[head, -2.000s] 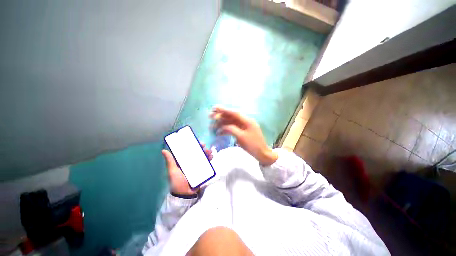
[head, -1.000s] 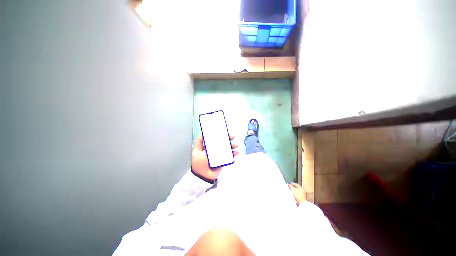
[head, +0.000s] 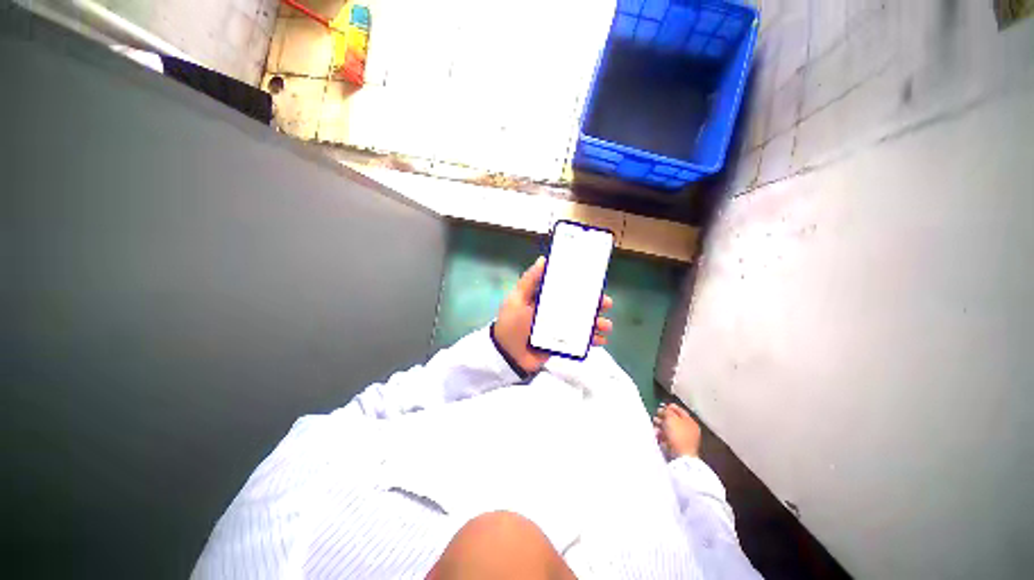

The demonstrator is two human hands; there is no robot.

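Observation:
A smartphone (head: pixel 573 290) with a white, lit screen and dark edges stands tilted in my left hand (head: pixel 523 317). The thumb is along its left edge and fingertips show at its right edge. A thin dark band is at the left wrist. My right hand (head: pixel 678 431) hangs low at my right side, small in view, with its fingers partly curled. I cannot tell whether it holds anything. My white striped coat (head: pixel 488 453) fills the lower picture.
An empty blue crate (head: pixel 655 96) is ahead, beyond a tiled step (head: pixel 488 209). A yellow and red brush head (head: pixel 350 43) lies on the tiles at the upper left. A grey panel (head: pixel 215 295) stands on my left and a pale wall (head: pixel 862 340) on my right.
The view has moved forward towards the step and the blue crate, and the brush head has come into view. The right hand has dropped from beside the phone to my side. The left still holds the phone.

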